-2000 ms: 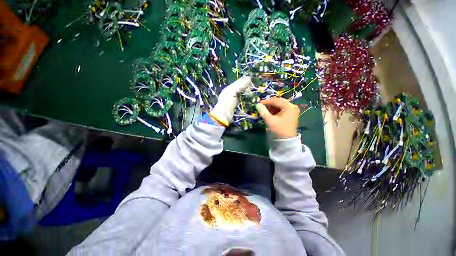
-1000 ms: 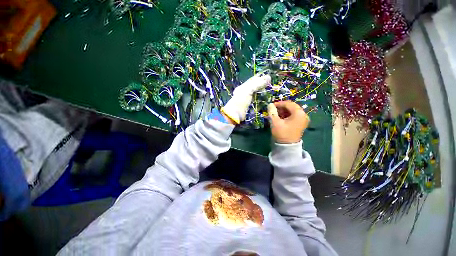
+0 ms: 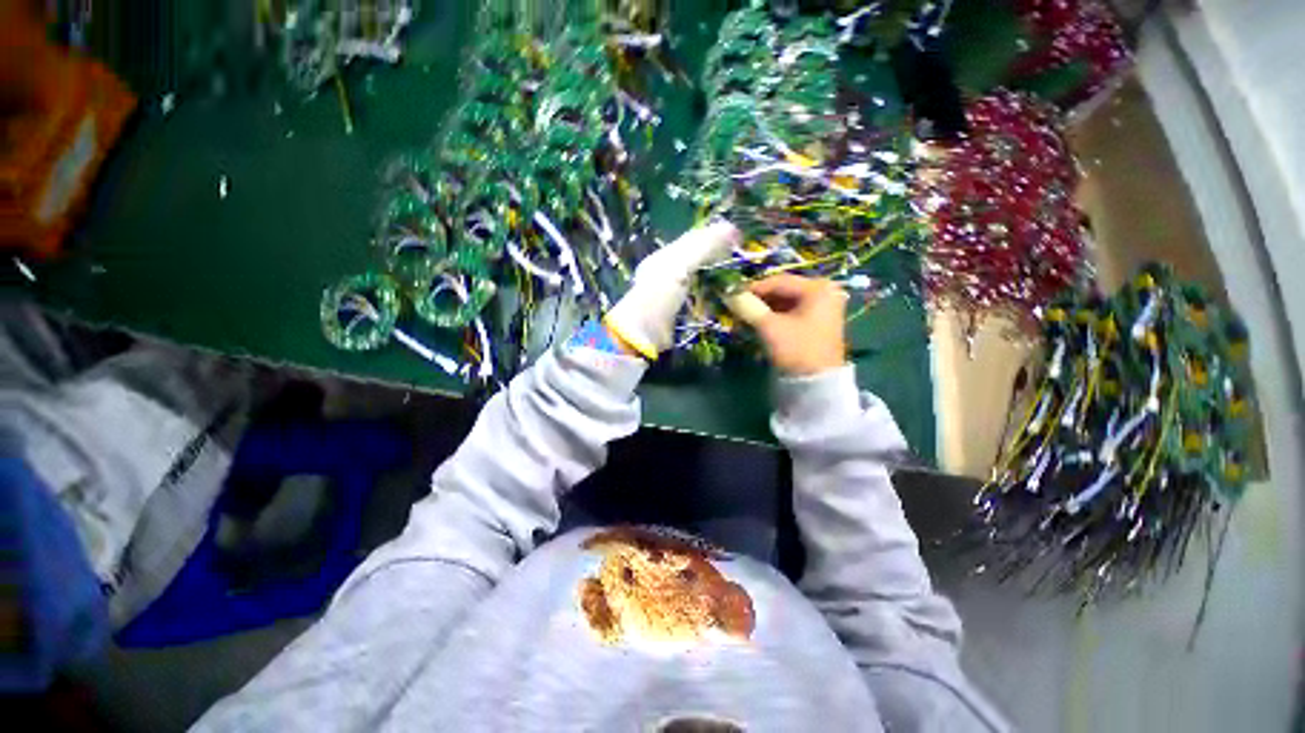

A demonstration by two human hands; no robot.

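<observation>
My left hand (image 3: pixel 664 291), in a white glove with a yellow-orange cuff, lies at the near left side of a group of green wound rings (image 3: pixel 763 93). Its fingers are closed around wires or a ring edge; blur hides exactly what. My bare right hand (image 3: pixel 802 322) is just to its right, thumb and forefinger pinched together at the lead wires (image 3: pixel 816 215). Whether a small part is between those fingertips cannot be told. White, yellow and dark wires fan out around both hands.
Long rows of green rings (image 3: pixel 455 291) lie to the left. A crimson pile (image 3: pixel 1002 208) lies right, on a brown board (image 3: pixel 973 415). A coil bundle (image 3: pixel 1145 387) hangs over the edge at far right. An orange tray (image 3: pixel 57 143) is far left, a blue stool-like object (image 3: pixel 258 530) below.
The whole view has shifted with the head. Both hands stay at the same coil group, and my right fingertips have shifted slightly among the wires.
</observation>
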